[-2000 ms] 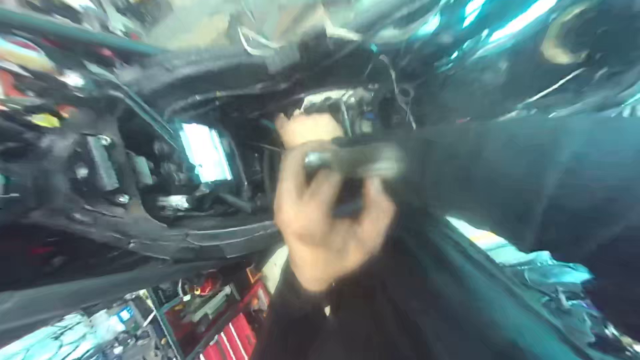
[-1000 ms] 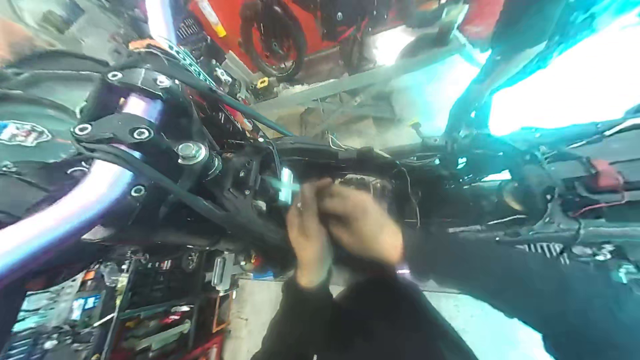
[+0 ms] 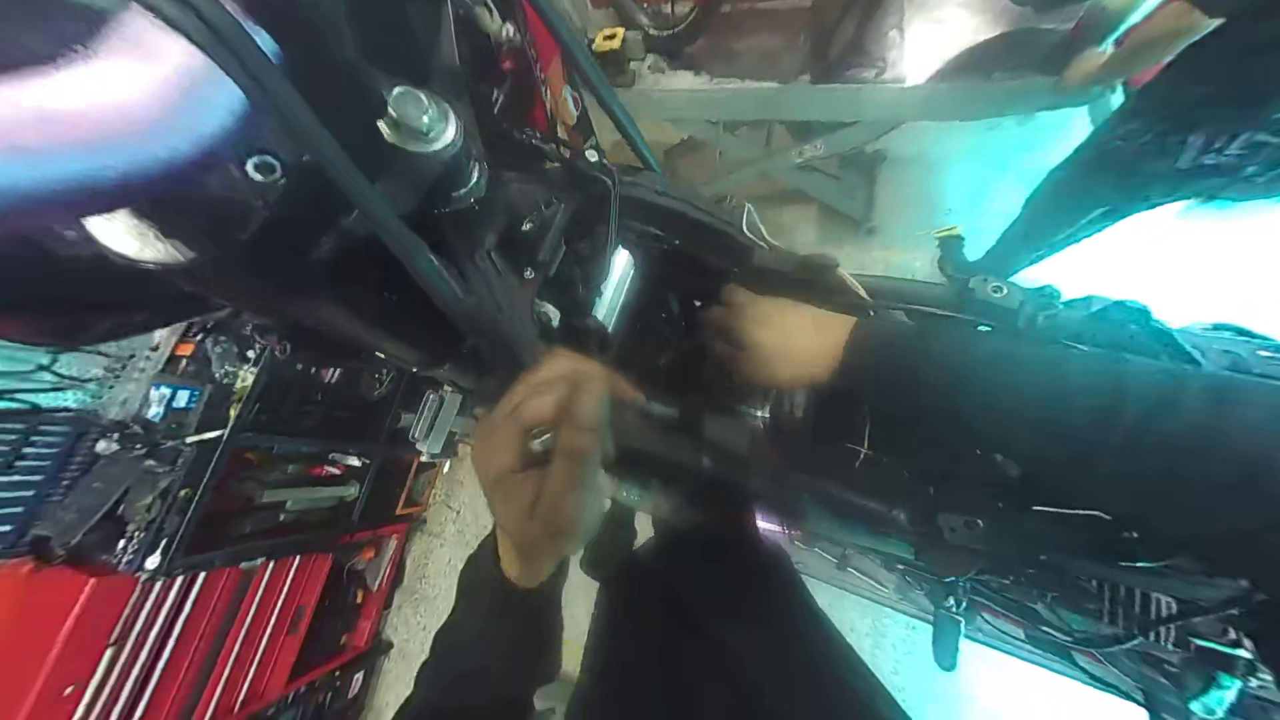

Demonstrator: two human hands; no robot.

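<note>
My left hand [image 3: 550, 450], blurred, is curled at the near side of a motorcycle's black frame [image 3: 690, 215]. A small metal part [image 3: 541, 438] shows between its fingers; its kind cannot be told. My right hand [image 3: 785, 335] reaches in from the right, over the dark cavity inside the frame. Its fingertips are blurred, and whether they hold anything is hidden. Between and beyond the hands, a bright metallic strip [image 3: 615, 288] lies in the cavity. A large bolt [image 3: 420, 120] sits on the motorcycle's front at the upper left.
A red tool chest [image 3: 230, 620] with open trays of tools [image 3: 300, 490] stands at the lower left. A pale metal beam [image 3: 850, 103] runs behind the motorcycle. Another person's arm [image 3: 1140, 45] shows at the upper right. A black cable [image 3: 340, 170] crosses the upper left.
My hands were close together one second ago; now they are apart, the left nearer my body and the right over the cavity. The view has shifted largely.
</note>
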